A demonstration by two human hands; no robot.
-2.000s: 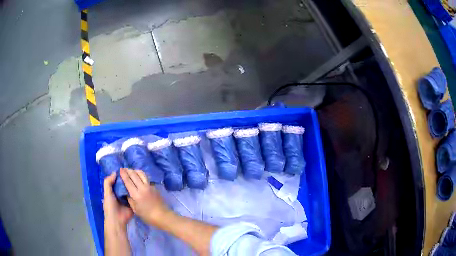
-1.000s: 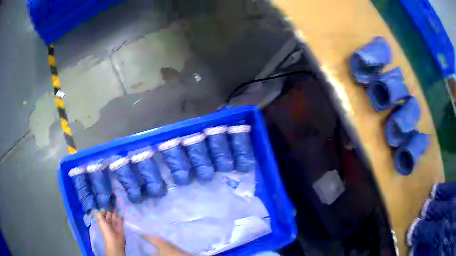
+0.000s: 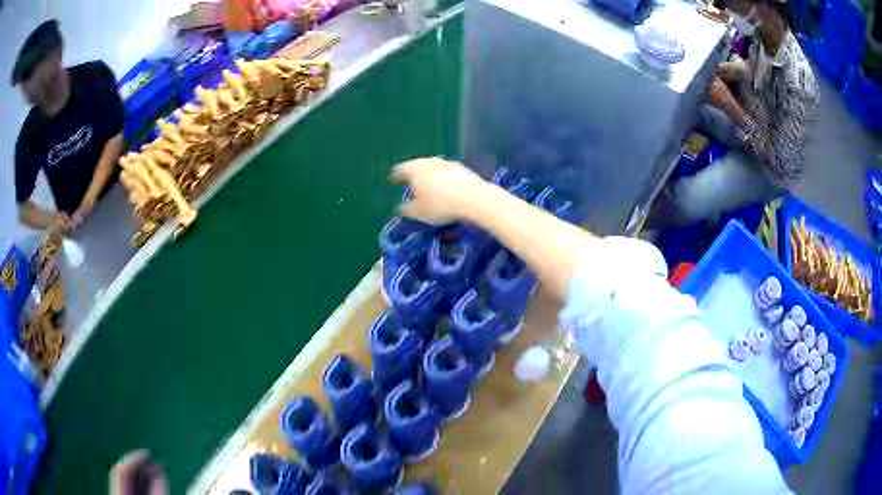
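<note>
Blue boot uppers point(image 3: 395, 340) stand upright in rows on the tan bench point(image 3: 527, 406), their U-shaped openings up. Pale trim shows at the lower edge of some. My right hand point(image 3: 435, 190) reaches over the far end of the rows, its fingers bent beside the uppers there. Blue shows under the fingers, but whether they grip a piece cannot be told. My left hand point(image 3: 137, 476) is blurred and cut off by the bottom edge at the left, over the green belt; its fingers are hidden.
The green conveyor belt point(image 3: 242, 276) runs alongside, with tan parts point(image 3: 208, 131) heaped beyond it. A small white object point(image 3: 532, 363) lies by the bench edge. A blue crate point(image 3: 740, 253) at the right holds pale rings point(image 3: 798, 356). People are at far left and upper right.
The view has swung from the floor crate with its row of uppers to the bench and belt. My right arm now stretches over the bench; my left hand has left the crate.
</note>
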